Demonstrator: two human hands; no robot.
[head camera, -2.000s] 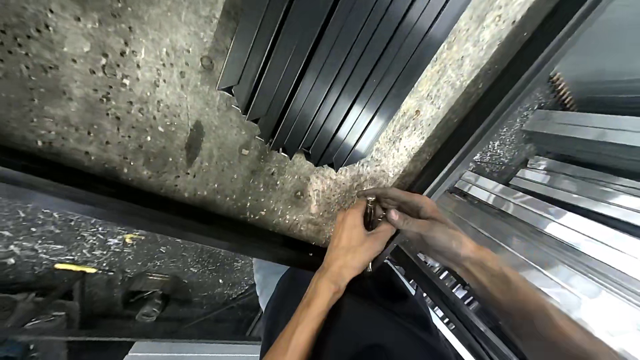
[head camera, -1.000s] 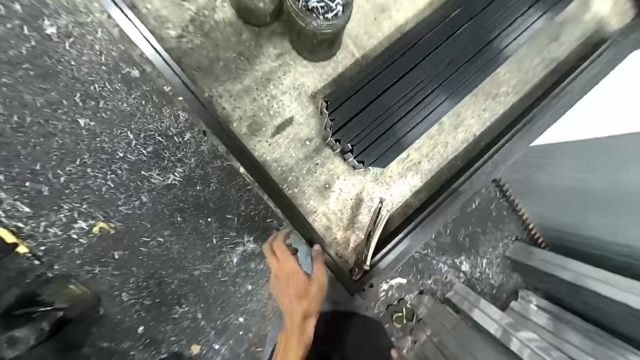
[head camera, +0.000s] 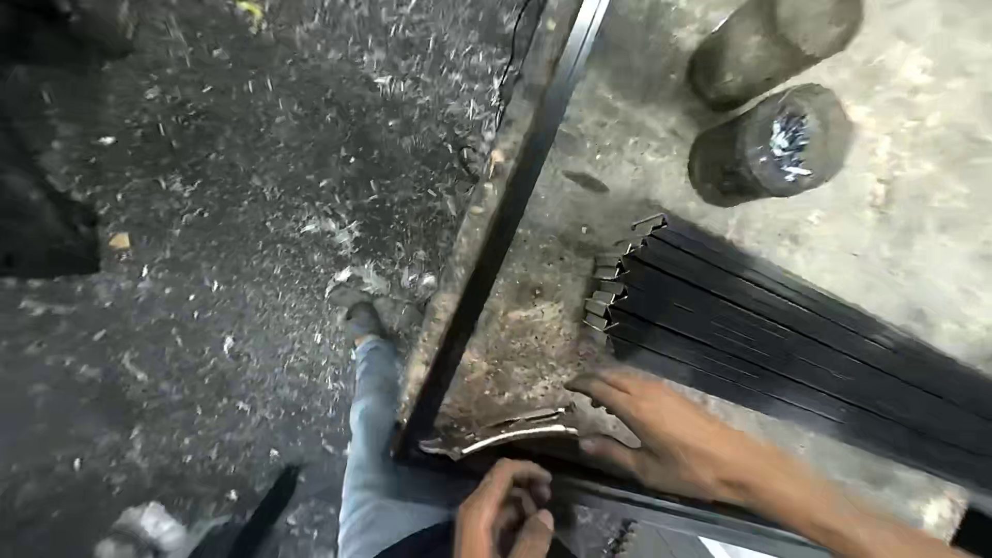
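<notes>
Over the workbench's near edge, my right hand (head camera: 643, 434) reaches in from the right, thumb and fingers apart with nothing between them. Close below its fingertips lies a curved metal hand tool (head camera: 515, 435), perhaps pliers, in the bench corner. My left hand (head camera: 508, 508) is at the bottom centre with curled fingers, just outside the frame edge; its palm is partly hidden and I see nothing in it. A bundle of dark metal profiles (head camera: 759, 341) lies on the bench, cut ends toward my right hand.
Two round containers (head camera: 771, 147) stand at the upper right, one holding metal bits. A raised dark metal edge (head camera: 504, 232) borders the worktop (head camera: 635, 139). Metal shavings cover the floor (head camera: 232, 232) on the left. My leg in jeans (head camera: 372, 434) is beside the bench corner.
The grey rag-like thing that my left hand held at the bench edge a second ago is out of that hand. My right hand has come over the bench. The view has turned and moved.
</notes>
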